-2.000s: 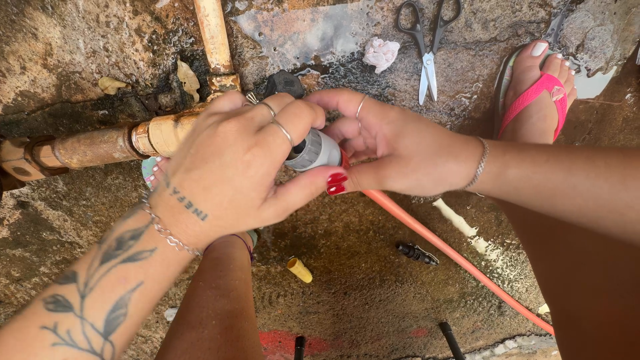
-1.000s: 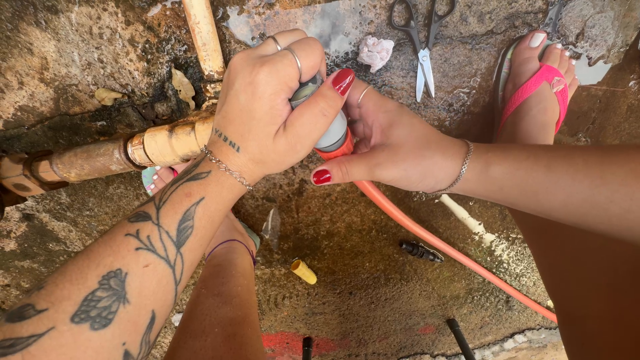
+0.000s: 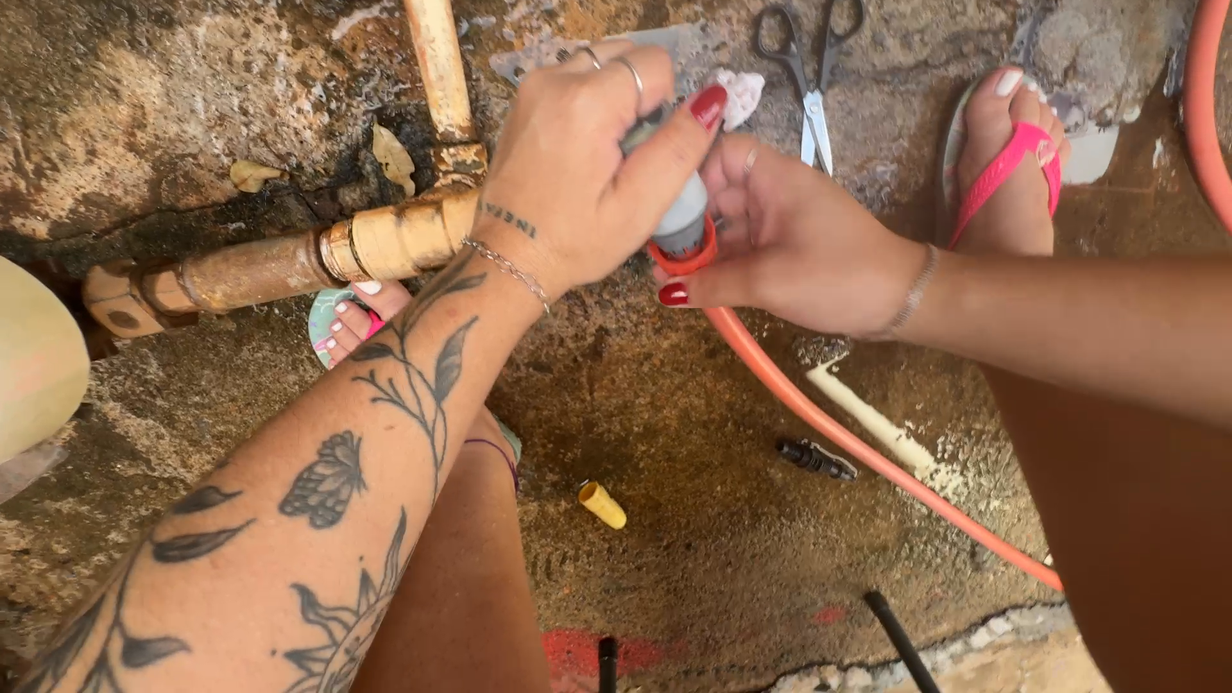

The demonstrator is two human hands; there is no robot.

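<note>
My left hand (image 3: 597,164) is closed around a grey plastic hose fitting (image 3: 683,207), whose upper part the fingers hide. An orange ring (image 3: 685,252) sits around the fitting's lower end, and my right hand (image 3: 799,231) grips there, its thumb beneath the ring and its fingers behind the fitting. From below the right thumb an orange hose (image 3: 818,414) runs down to the right. Just above the right hand, a crumpled whitish lump (image 3: 739,98) lies on the ground, with black-handled scissors (image 3: 813,87) beside it, their blades pointing down.
A rusty, cream-painted pipe (image 3: 255,269) crosses the left side and meets an upright pipe (image 3: 441,72). Below the hands lie a yellow plastic piece (image 3: 603,505) and a black fitting (image 3: 816,459). My feet in pink-strapped flip-flops (image 3: 1006,178) stand either side. More orange hose (image 3: 1208,106) curves at the right edge.
My left hand has turned and shifted up along the fitting since two seconds ago. The orange ring at its lower end now shows apart from the grey body, less covered by my right hand.
</note>
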